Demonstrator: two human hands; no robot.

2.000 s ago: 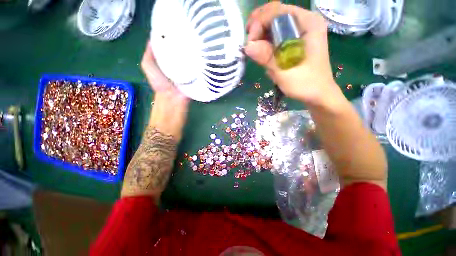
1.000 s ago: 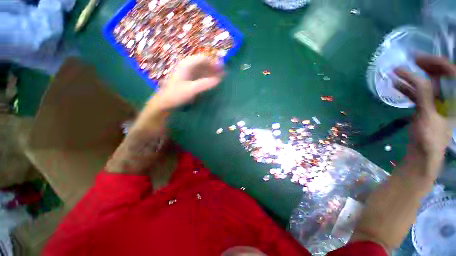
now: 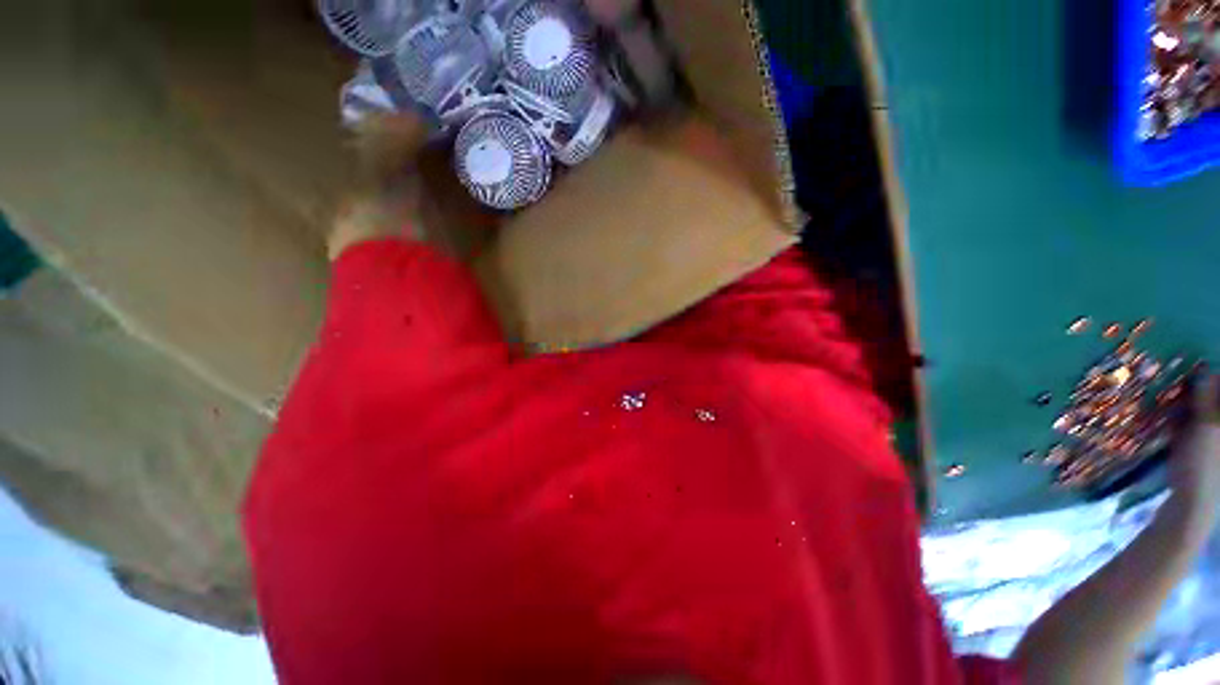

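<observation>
Several white clip-on fans [image 3: 504,158] lie in an open cardboard box [image 3: 642,248] at the upper left. My left hand [image 3: 395,141] is down in the box, at the left side of the fans. It is dark and blurred, and whether its fingers hold a fan cannot be told. My right forearm comes up at the lower right. My right hand [image 3: 1203,399] is mostly cut off by the right edge, beside a loose pile of shiny copper-coloured discs [image 3: 1117,412]; its fingers are not clear.
A blue tray [image 3: 1175,163] of discs is cut off at the upper right, on the green bench [image 3: 990,268]. A crinkled clear bag [image 3: 1010,569] lies at the lower right. Brown cardboard flaps [image 3: 147,241] spread at the left. A blurred, unclear shape shows at the box's top.
The view has swung left and down to the box. My left hand has gone from the blue tray into the box. The fan held earlier is no longer in view.
</observation>
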